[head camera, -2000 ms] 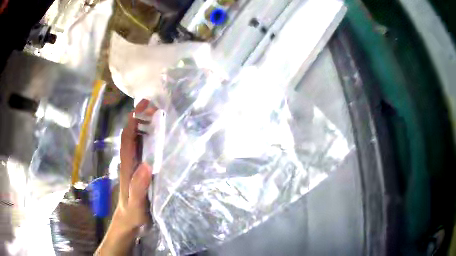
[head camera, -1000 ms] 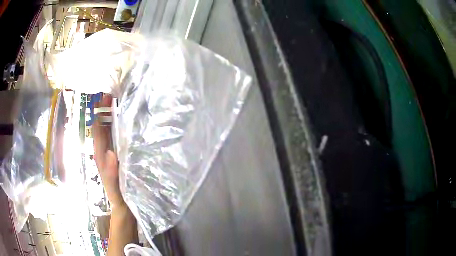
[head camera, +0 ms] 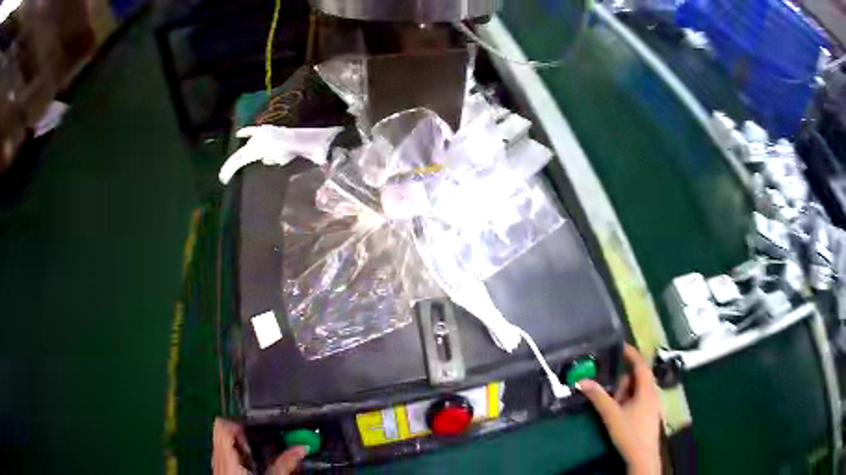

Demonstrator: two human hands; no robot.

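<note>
My left hand (head camera: 250, 453) is at the front left corner of the machine base (head camera: 325, 385), thumb on a green button (head camera: 301, 441). My right hand (head camera: 634, 413) is at the front right corner, thumb at the other green button (head camera: 581, 370). Neither hand holds a loose item. Clear plastic film (head camera: 348, 278) is spread over the base under the grey-brown horn (head camera: 417, 93). A white adapter cord (head camera: 468, 295) runs out of the film to the right button, its plug end (head camera: 559, 390) hanging there. The adapter body is hidden by film and glare.
A red emergency stop (head camera: 451, 415) and slotted metal bar (head camera: 442, 341) are at front centre. A white glove-like piece (head camera: 283, 148) lies back left, a small white label (head camera: 266, 328) at left. Right are a green conveyor (head camera: 640, 148), white adapters (head camera: 691, 306), a guide bar (head camera: 751, 337) and blue crates (head camera: 751, 56).
The view has swung from a tilted close-up to looking down on the whole base. One hand was at the film's edge; now both hands are at the green buttons.
</note>
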